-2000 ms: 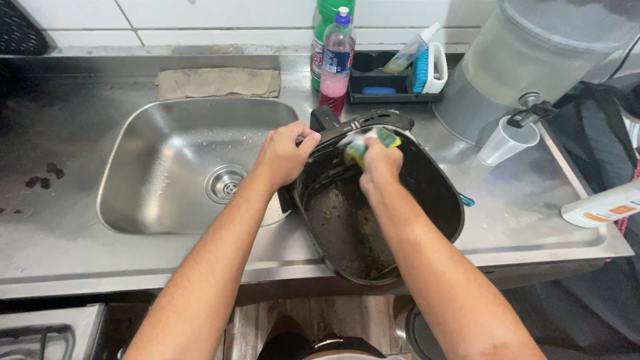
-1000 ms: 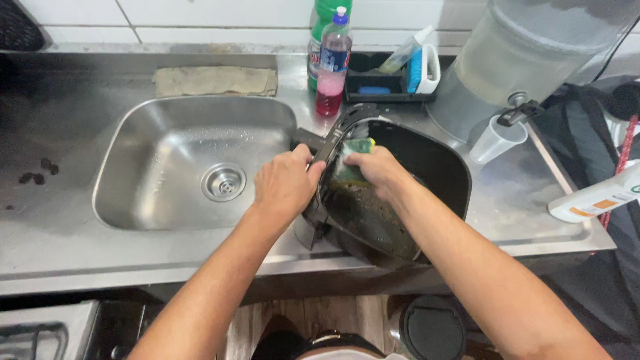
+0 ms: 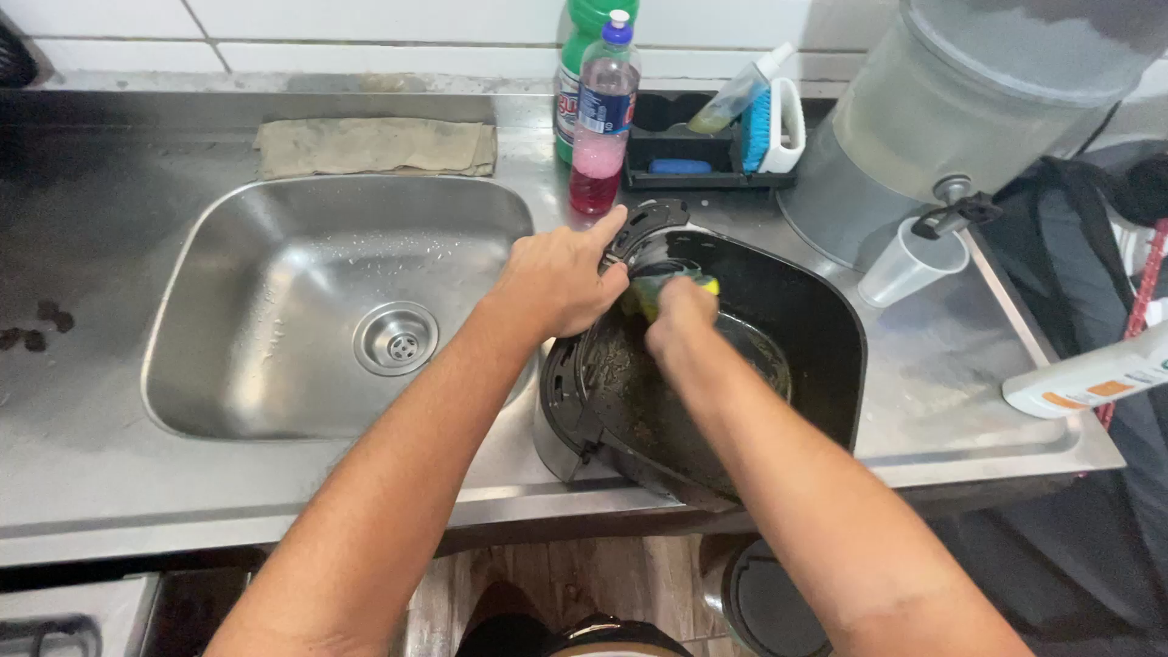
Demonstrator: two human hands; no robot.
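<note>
A black air fryer basket [image 3: 812, 328] stands on the steel counter to the right of the sink, with brown residue on its inner floor. My left hand [image 3: 566, 278] grips the basket at its handle side, index finger stretched along the rim; the handle is mostly hidden under it. Inside the basket, my right hand [image 3: 683, 310] holds a green and yellow sponge [image 3: 707, 285] against the inner wall near the handle side. Part of the sponge is covered by the fingers.
Left lies the steel sink [image 3: 274, 310], with a folded cloth [image 3: 374, 148] behind it. Behind the basket stand a bottle of pink liquid [image 3: 602, 128], a green bottle [image 3: 568, 87] and a black caddy [image 3: 712, 173]. A water dispenser [image 3: 876, 164], plastic cup [image 3: 912, 262] and white bottle [image 3: 1086, 379] are at right.
The basket has turned on the counter, and my left hand has shifted along its handle side. My right hand has kept the sponge inside the basket, moving it about near that side.
</note>
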